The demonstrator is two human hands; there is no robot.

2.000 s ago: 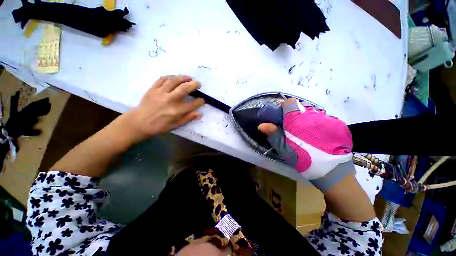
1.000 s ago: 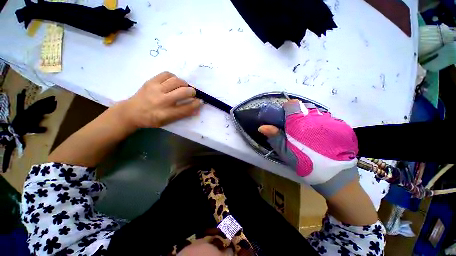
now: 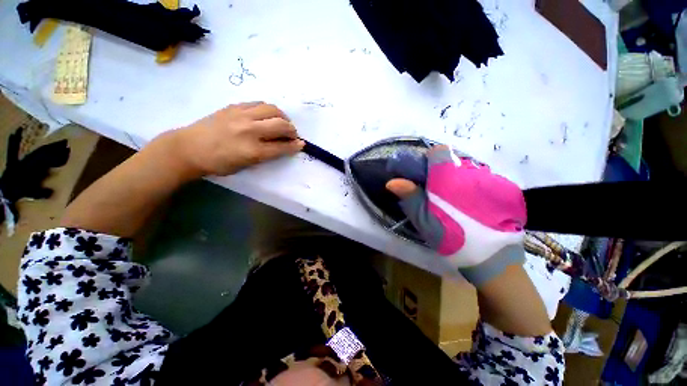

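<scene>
A narrow black fabric strip (image 3: 324,154) lies on the white cloth-covered table near its front edge. My left hand (image 3: 245,138), bare, holds the strip's left end between thumb and fingers. The steam iron (image 3: 386,177) rests with its pointed tip to the left, over the strip, so the strip's right part is hidden. My right hand (image 3: 471,207), in a pink, white and grey fingerless glove, grips the iron's handle. Its bare thumb shows on the near side.
A black pile of cut pieces (image 3: 433,34) lies beyond the work. A black bundle (image 3: 105,24) lies across yellow strips at the upper left, beside a marked pale strip (image 3: 73,66). A reddish-brown pad (image 3: 576,29) is at the far right. A patterned hose (image 3: 554,252) trails right.
My left hand has turned slightly and moved a little left, its fingers now closed on the strip's end. The iron stays almost in place over the strip.
</scene>
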